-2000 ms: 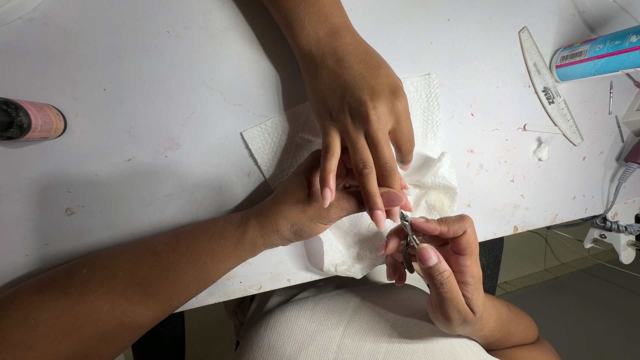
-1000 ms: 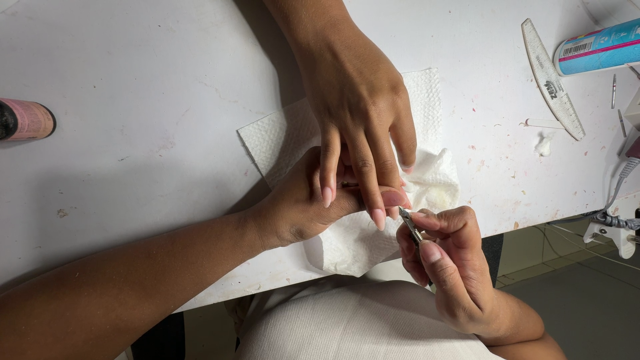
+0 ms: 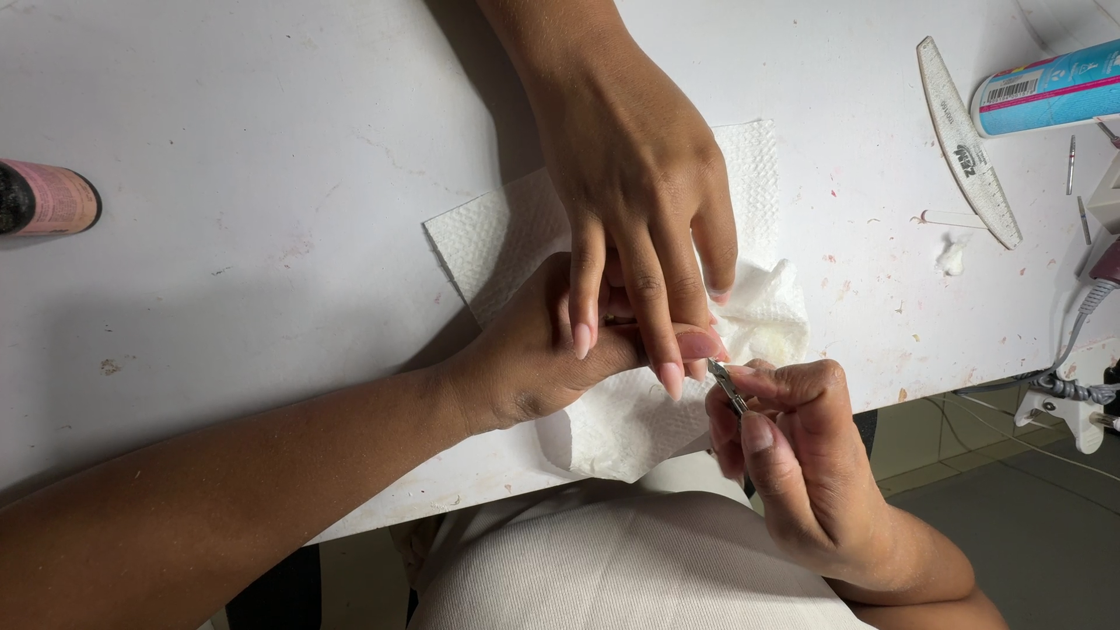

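Another person's hand [image 3: 643, 184] reaches down from the top edge, palm down, over white textured paper towel [image 3: 757, 166]. My left hand [image 3: 560, 350] is under its fingers and grips one of them, my thumb lying across near the fingertips. A metal cuticle nipper [image 3: 728, 387] is in my right hand [image 3: 801, 446], with its tip touching or very close to a fingertip beside my left thumb. Whether its jaws are apart cannot be told. The undersides of the held fingers and most of my left fingers are hidden.
At the right lie a nail file [image 3: 967, 144], a blue container [image 3: 1050, 92], a thin stick [image 3: 954, 219], a cotton piece [image 3: 951, 255] and metal bits [image 3: 1071, 164]. A cable [image 3: 1072, 337] and white clamp [image 3: 1063, 416] are at the table's right edge. A pink-labelled bottle [image 3: 61, 199] stays far left.
My right hand has shifted slightly and the nipper has changed its angle at the fingertip since the earliest frame. My left hand and the other person's hand have barely moved.
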